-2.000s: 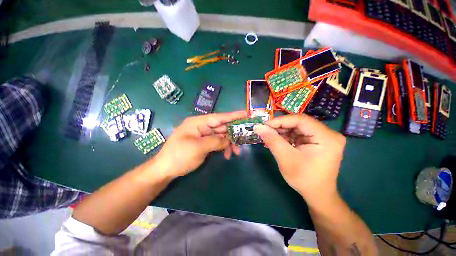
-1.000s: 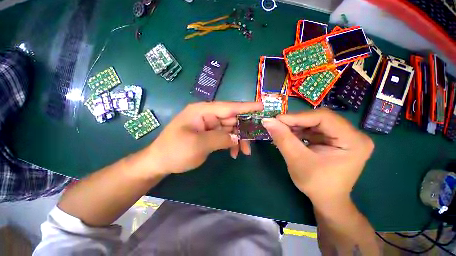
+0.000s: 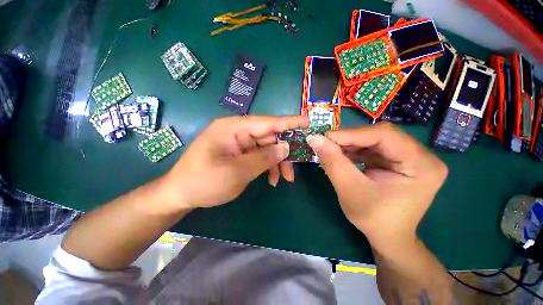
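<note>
A small keypad board [image 3: 300, 148], dark with green patches on the side facing me, is held level above the bench. My left hand [image 3: 229, 156] grips its left end between thumb and fingers. My right hand [image 3: 378, 173] pinches its right end, with the thumb on the face. The fingers cover part of the board. Just behind the hands, an orange phone body [image 3: 323, 83] with a dark screen lies upright in view; its lower part is hidden by my fingers.
Loose keypad boards [image 3: 159, 144] lie left, stacked boards [image 3: 184, 64] behind them. A black battery [image 3: 242, 84] lies mid-bench. Open phone bodies [image 3: 364, 59] and finished phones [image 3: 464, 107] are at right. A red tray [image 3: 511, 22], a glass jar [image 3: 522, 219] and a person's plaid sleeve [image 3: 30, 208] show at the edges.
The board has turned from its pale, silvery face to a darker face. Both hands still hold it. The view has shifted, so the bench items sit higher in the picture.
</note>
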